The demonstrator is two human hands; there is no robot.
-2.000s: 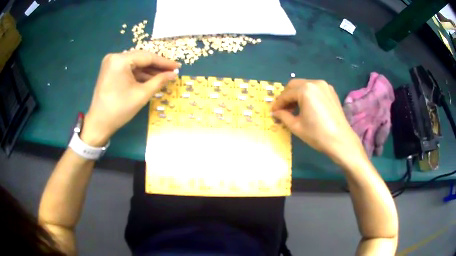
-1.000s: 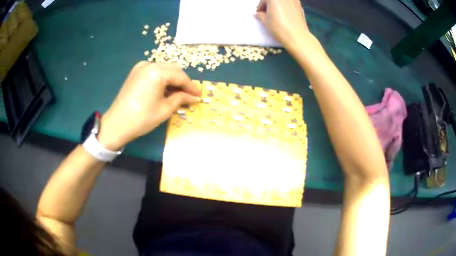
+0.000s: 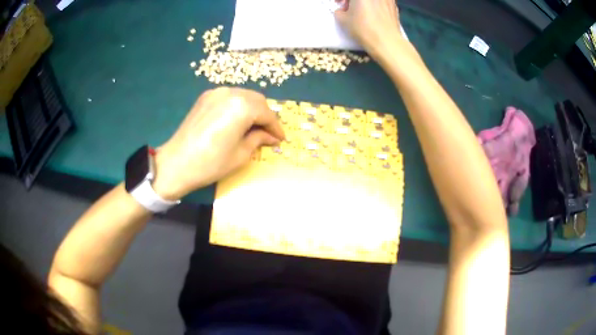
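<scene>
The yellow PCB panel (image 3: pixel 307 203) lies at the mat's near edge, its near part glared white. Small silvery and dark fitted spots show in rows on its far part. My left hand (image 3: pixel 225 134) is over the panel's far left part, thumb and fingertip together at the board; whether a piece is between them is hidden. My right hand (image 3: pixel 371 23) is over the white paper sheet (image 3: pixel 281 26) at the top, fingertips bunched near small whitish specks; what they hold is too small to tell. A loose pile of cream components (image 3: pixel 248 67) lies between sheet and panel.
A yellow ridged stack (image 3: pixel 25 49) and a black slotted rack (image 3: pixel 39 124) are at far left. A crumpled pink glove (image 3: pixel 513 154), a black device with cable (image 3: pixel 555 170), a green post (image 3: pixel 555 42) and a white label (image 3: pixel 479 46) are at right, on the green mat (image 3: pixel 144 72).
My right hand has gone from the panel's right side to the white sheet. My left hand has moved from beyond the panel's far left corner onto its far left part. The view has shifted slightly.
</scene>
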